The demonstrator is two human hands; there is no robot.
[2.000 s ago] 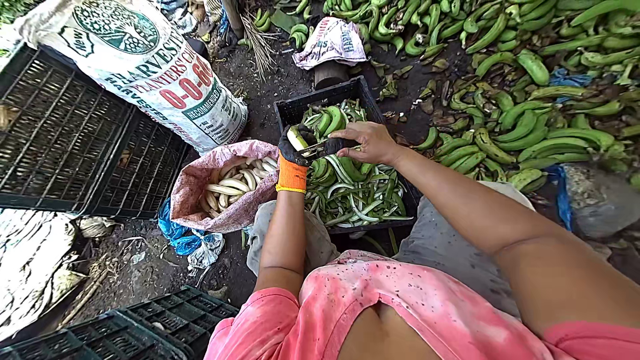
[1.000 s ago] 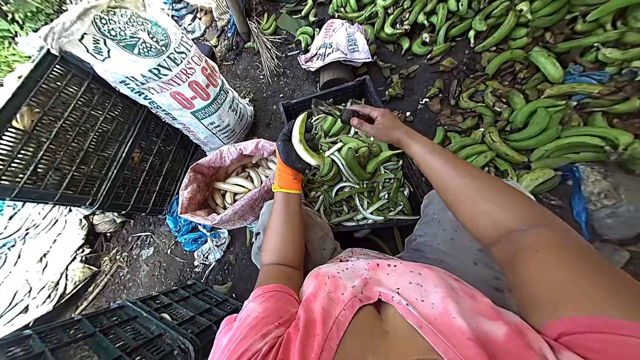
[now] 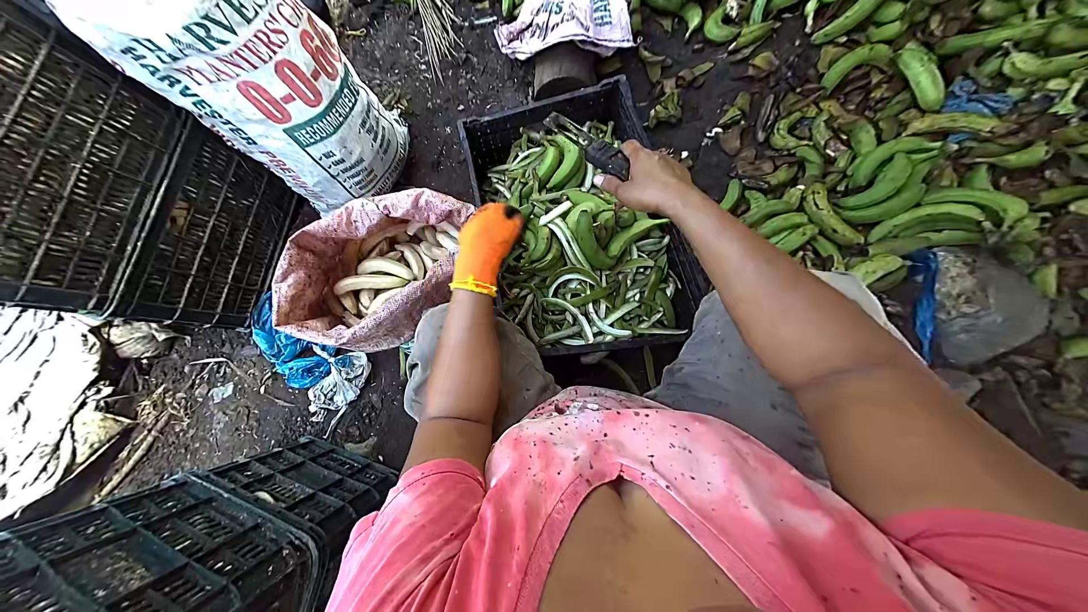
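Observation:
My left hand (image 3: pixel 490 242), in an orange glove with dark fingertips, is over the left edge of the black crate (image 3: pixel 476 140); its fingers point away and I cannot tell whether it holds anything. My bare right hand (image 3: pixel 650 177) grips the dark handle of a peeling tool (image 3: pixel 608 157) above the crate's upper right part, its blade pointing up and left. Green bananas (image 3: pixel 586 234) and many strips of green peel (image 3: pixel 578 306) fill the crate. Left of the gloved hand, an open woven sack (image 3: pixel 297 297) holds peeled bananas (image 3: pixel 382 272).
A large printed white sack (image 3: pixel 280 102) stands at the upper left beside black plastic crates (image 3: pixel 76 170). More dark crates (image 3: pixel 170 544) are at the lower left. Green bananas (image 3: pixel 901 187) lie heaped on the ground to the right, near a grey rock (image 3: pixel 986 302). Blue plastic (image 3: pixel 297 361) lies below the woven sack.
The partly peeled banana seen in my left hand one second ago no longer shows there. My right hand, with the tool, has moved away from the left hand since two seconds ago.

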